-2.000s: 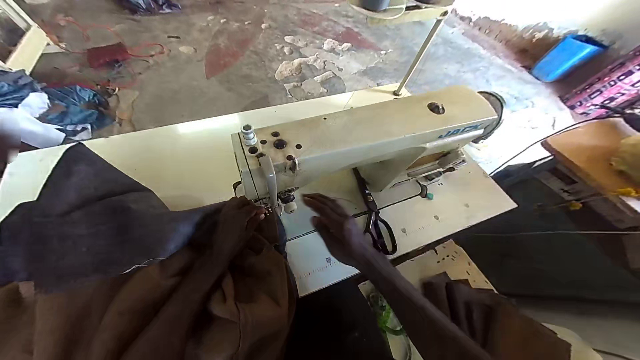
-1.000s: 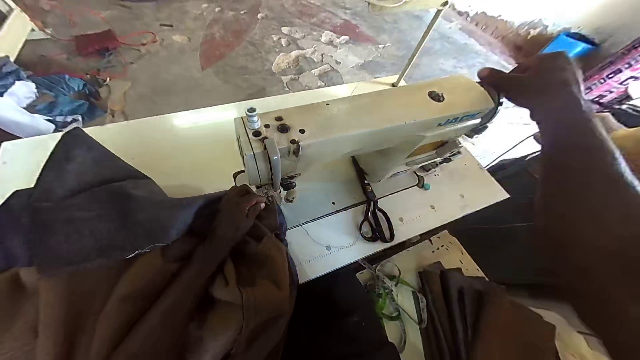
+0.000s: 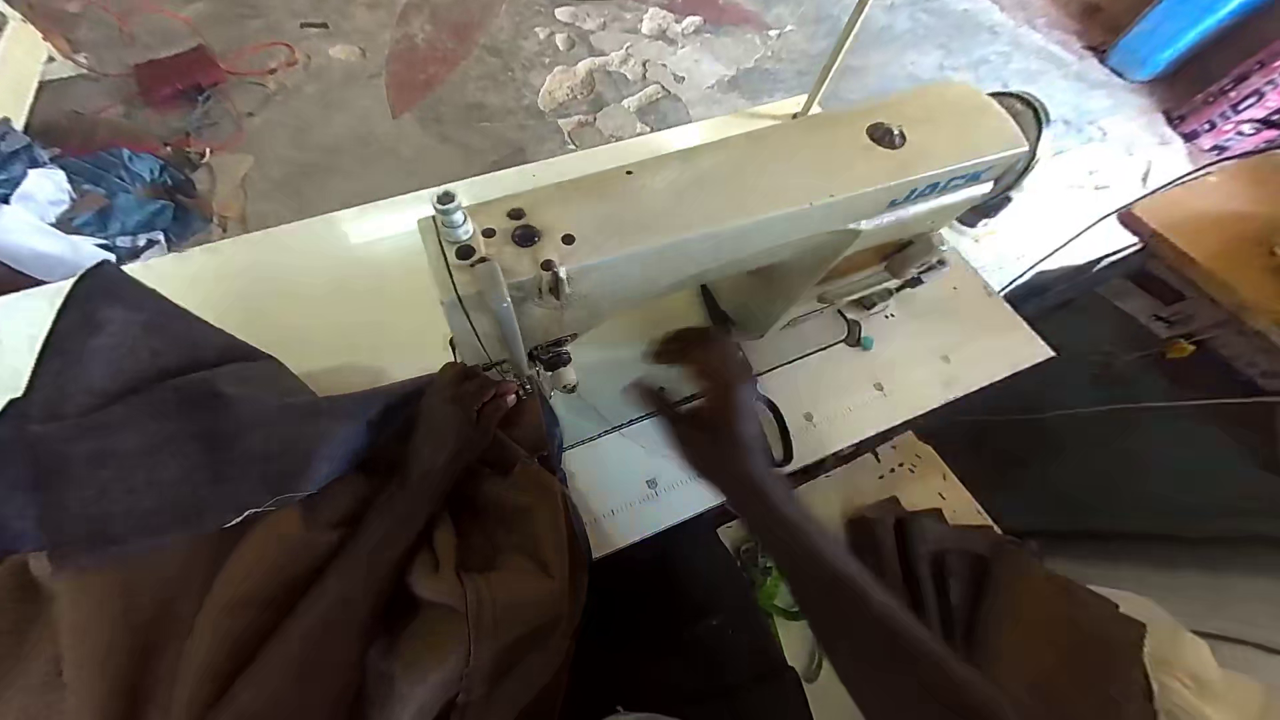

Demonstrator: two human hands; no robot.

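Observation:
A cream Jack industrial sewing machine stands on its pale table. My left hand grips brown cloth close by the presser foot, its fingertips beside the needle area. Dark grey cloth joins or overlaps the brown cloth and spreads over the table's left part. My right hand, blurred, is over the machine bed with fingers apart and nothing seen in it. Black-handled scissors lie on the bed, partly hidden behind that hand.
A small green knob or piece is on the bed at right. Folded brown cloth lies on a lower surface at bottom right. The handwheel is at the machine's right end. Cloth scraps lie at far left, and a wooden surface stands at right.
My right hand went from beside the needle area to the handwheel, then came back over the bed near the scissors. My left hand has stayed on the cloth at the presser foot.

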